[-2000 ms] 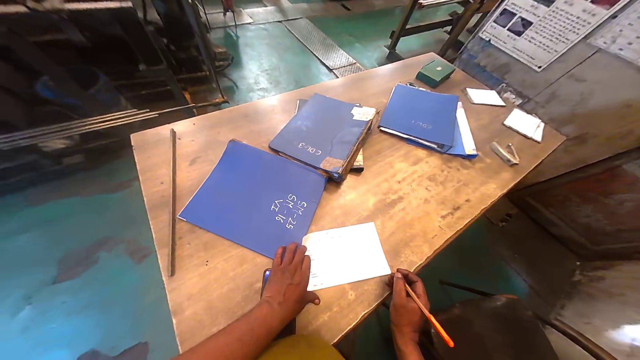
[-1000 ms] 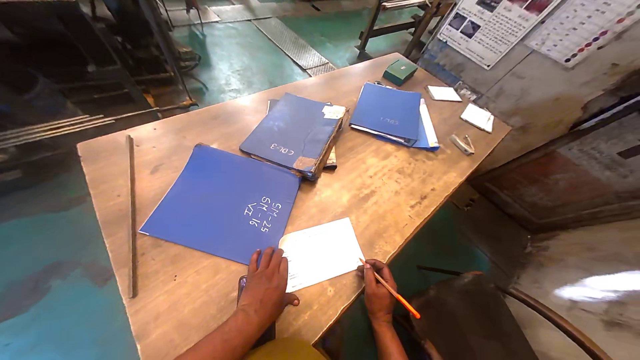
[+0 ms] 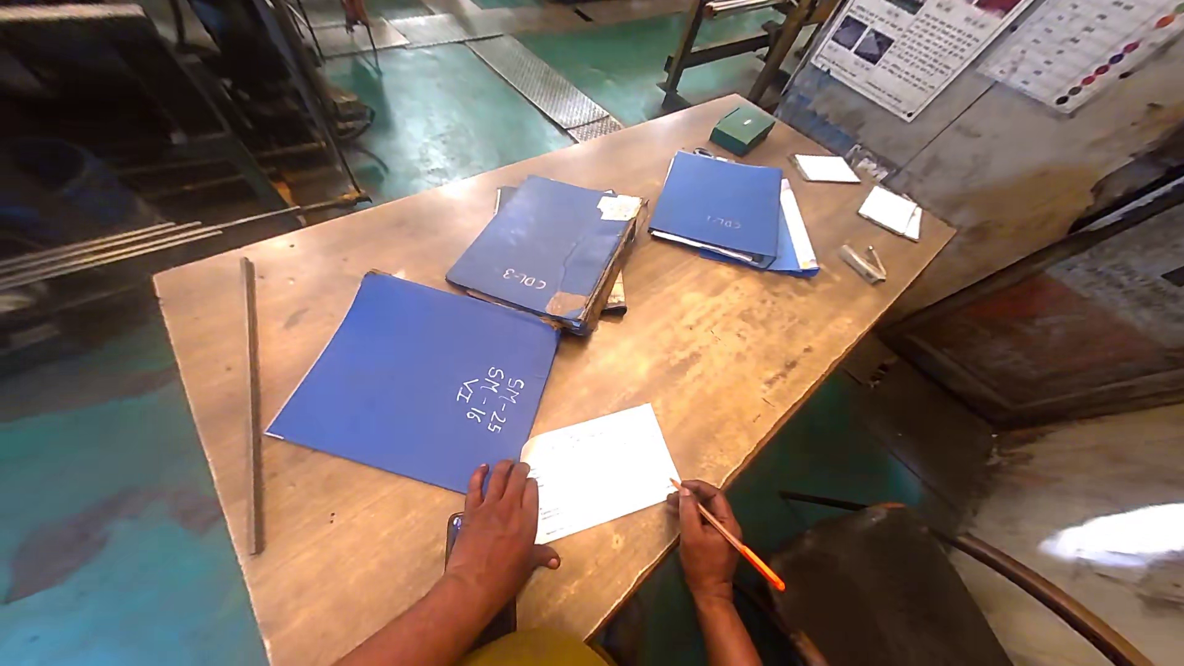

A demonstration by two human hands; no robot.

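A white sheet of paper (image 3: 601,472) lies near the front edge of the wooden table (image 3: 712,351). My left hand (image 3: 499,523) rests flat across the sheet's left edge and the lower corner of a large blue folder (image 3: 416,370), holding nothing. Partly under that hand and wrist is a dark phone-like object (image 3: 499,624). My right hand (image 3: 708,536) grips an orange pen (image 3: 740,546), its tip at the sheet's right edge. Farther back lie a thick worn blue file (image 3: 546,240) and a stack of blue folders (image 3: 721,203), both bearing writing.
A thin bar (image 3: 251,407) lies along the table's left side. At the far right are a green box (image 3: 742,129), white pads (image 3: 826,168) and a small metal-looking object (image 3: 863,264). A dark chair (image 3: 879,583) stands right of the table, near the wall.
The view has shifted to the right. Both hands keep about the same places at the paper, and the pen stays in my right hand.
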